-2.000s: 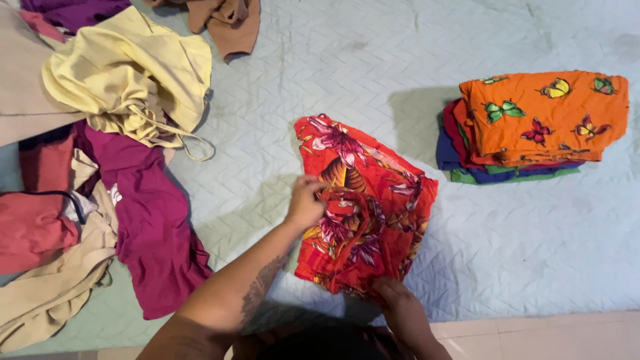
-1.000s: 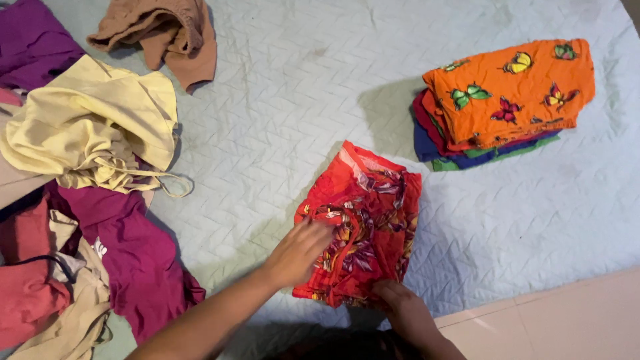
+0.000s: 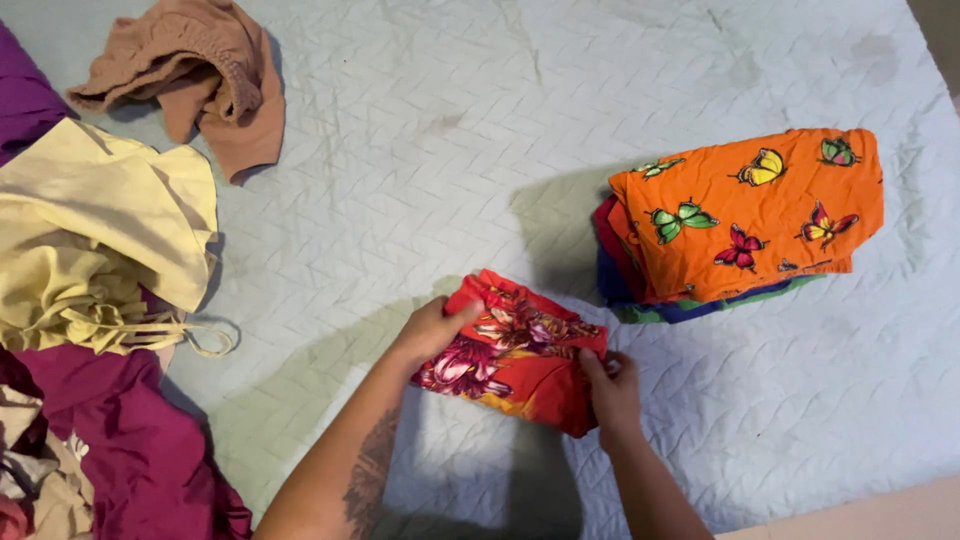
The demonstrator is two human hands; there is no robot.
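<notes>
A red floral-print garment [image 3: 517,352], folded into a compact bundle, is held between my two hands over the pale quilted bedspread [image 3: 420,172]. My left hand [image 3: 435,330] grips its left end, thumb on top and fingers hidden beneath. At its right end, my right hand [image 3: 613,382] pinches the edge between thumb and fingers. Up and to the right of the bundle lies a stack of folded cloth, topped by an orange butterfly-print garment [image 3: 750,217], with red, blue and green fabric showing under it.
A brown garment with a gathered waistband [image 3: 195,82] lies crumpled at the upper left. Along the left edge are a pale yellow drawstring garment [image 3: 112,217], a magenta garment [image 3: 135,442], a purple one [image 3: 26,97] and beige cloth [image 3: 64,480]. Pale floor tiles [image 3: 862,510] show at the lower right.
The red floral garment was flatter and larger on the bedspread; now it is folded smaller and gripped at both ends. My left hand has gone from its top to its left end.
</notes>
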